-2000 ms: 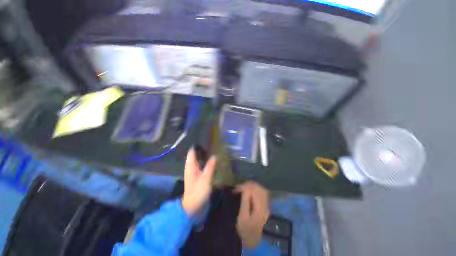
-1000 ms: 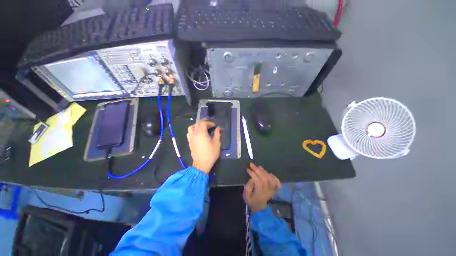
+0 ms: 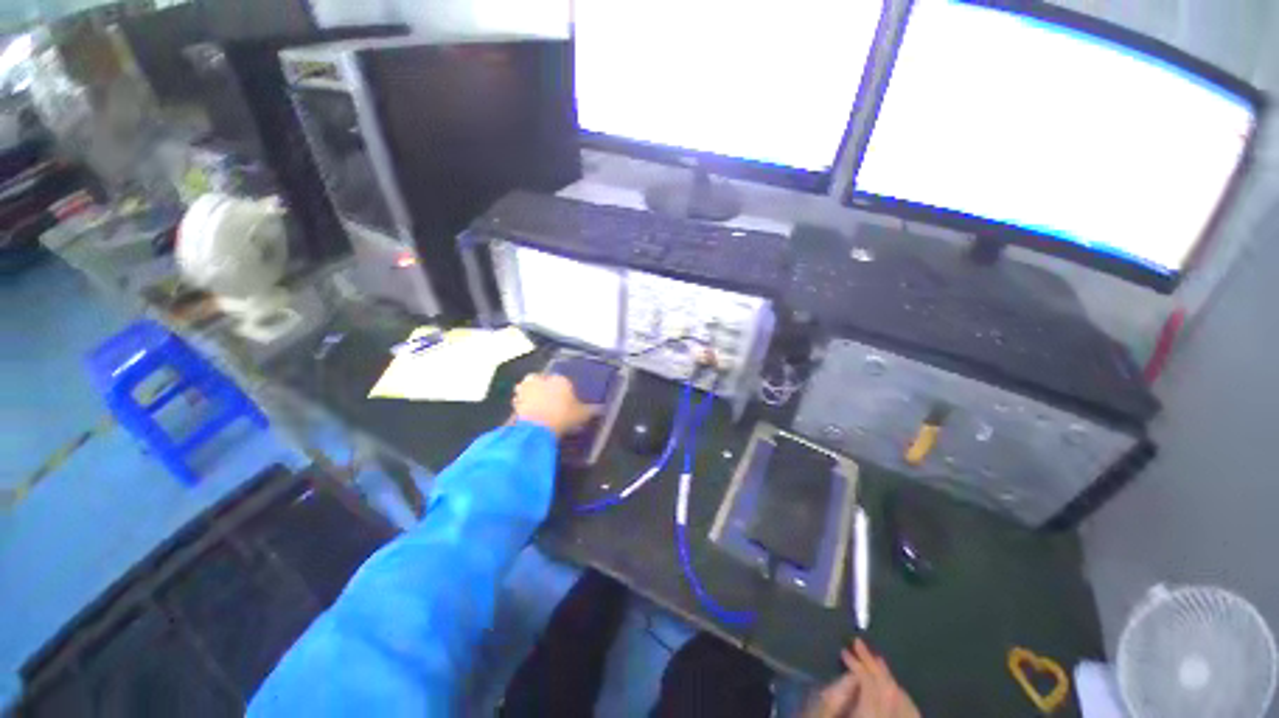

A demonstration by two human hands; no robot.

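A dark smartphone lies on the left test pad. My left hand is over it, fingers at its left side and thumb across towards the right, closed around it; the hand hides its lower part. A second dark smartphone lies on the right test pad, with a lead at its lower end and no hand on it. A white stick lies right of that pad. My right hand is at the bench's front edge, cut off by the bottom of the picture; nothing shows in its visible fingers.
Blue cables curve between the pads from the tester. A mouse is right of the stick, another beside the left pad. Yellow papers lie left. A white fan stands right, black trays lower left.
My left hand has moved from the right pad's phone to the left pad's phone. The view has swung left and up, showing monitors and PC tower. My right hand is now partly out of view.
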